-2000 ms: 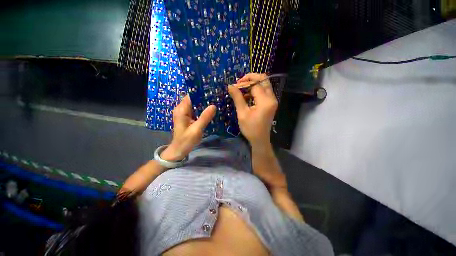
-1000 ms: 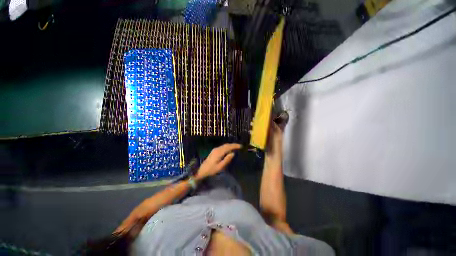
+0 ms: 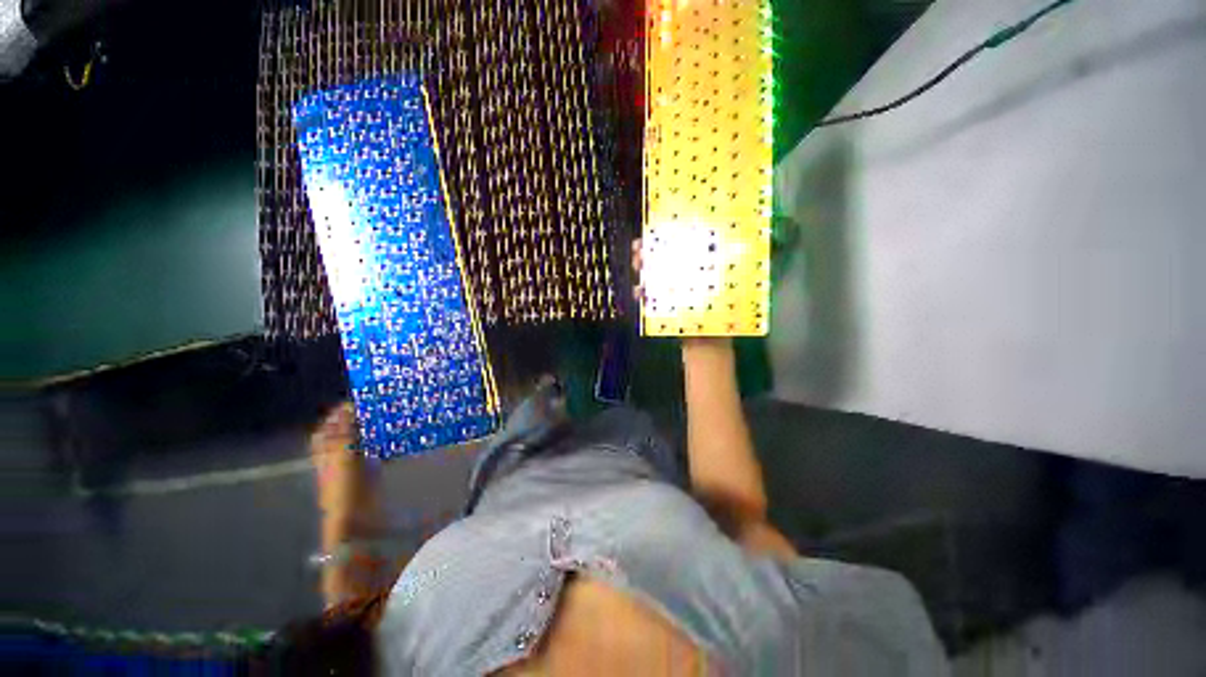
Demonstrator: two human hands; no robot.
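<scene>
A blue LED board (image 3: 397, 278), component side up with glare on its left, lies tilted over the stack of LED boards standing on edge (image 3: 529, 172). My left hand (image 3: 340, 434), blurred, is at its lower left corner and seems to grip the edge; its fingers are partly hidden. My right hand (image 3: 639, 271) holds a second LED board (image 3: 708, 159) upright to the right of the stack, its yellow, dotted LED side towards me. Most of this hand is hidden behind the board; fingertips show at its left edge. A bright white patch covers the board's lower part.
A white surface (image 3: 979, 265) lies at the right with a dark cable (image 3: 913, 99) across its upper part. A green bench top (image 3: 199, 265) is at the left. A small dark device (image 3: 612, 370) with a purple-blue edge is below the stack.
The yellow-faced board has turned its broad LED side to me. My left hand has moved left to the blue board, which now slants, its lower end further right.
</scene>
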